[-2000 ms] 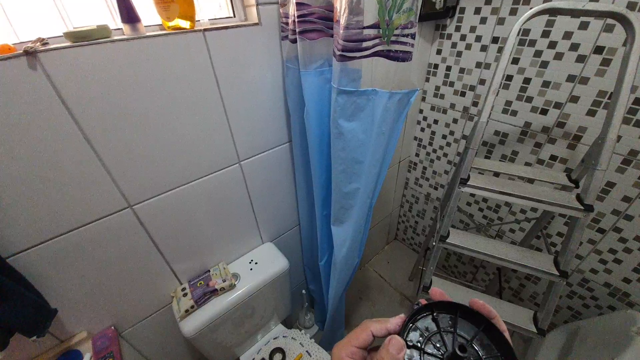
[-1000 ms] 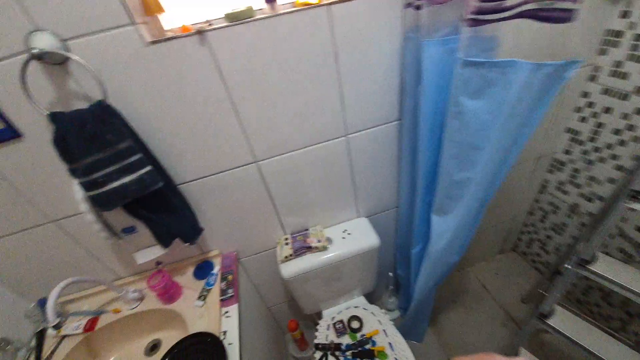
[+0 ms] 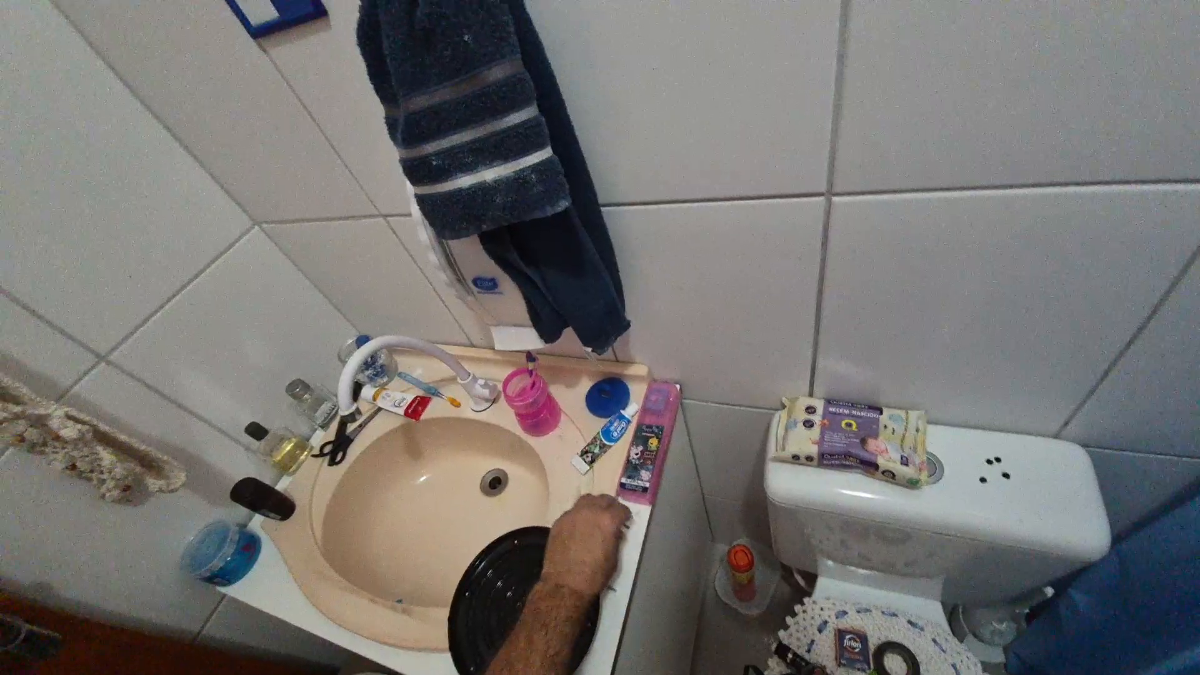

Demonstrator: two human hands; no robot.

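My left hand [image 3: 586,539] is above the right front edge of the sink counter, back of the hand up and fingers curled downward; whether it grips anything is hidden. Beneath its wrist and forearm lies a round black ribbed disc [image 3: 492,595], over the front right rim of the beige washbasin [image 3: 422,525]. Just beyond the fingers are a pink case [image 3: 649,445] and a toothpaste tube [image 3: 607,436]. A pink cup [image 3: 532,403] and a blue round lid [image 3: 607,397] stand near the back edge. My right hand is out of view.
Scissors [image 3: 342,441], bottles and a blue-lidded jar [image 3: 222,553] line the basin's left side. A dark towel [image 3: 487,141] hangs above. At right, a wipes pack [image 3: 853,441] lies on the toilet cistern [image 3: 937,506]; black tape [image 3: 895,658] rests on the crocheted lid cover.
The view has swung left from the shower curtain and ladder to the sink. Two seconds ago a black round part was held by hand; now my left hand is over the counter beside a black disc.
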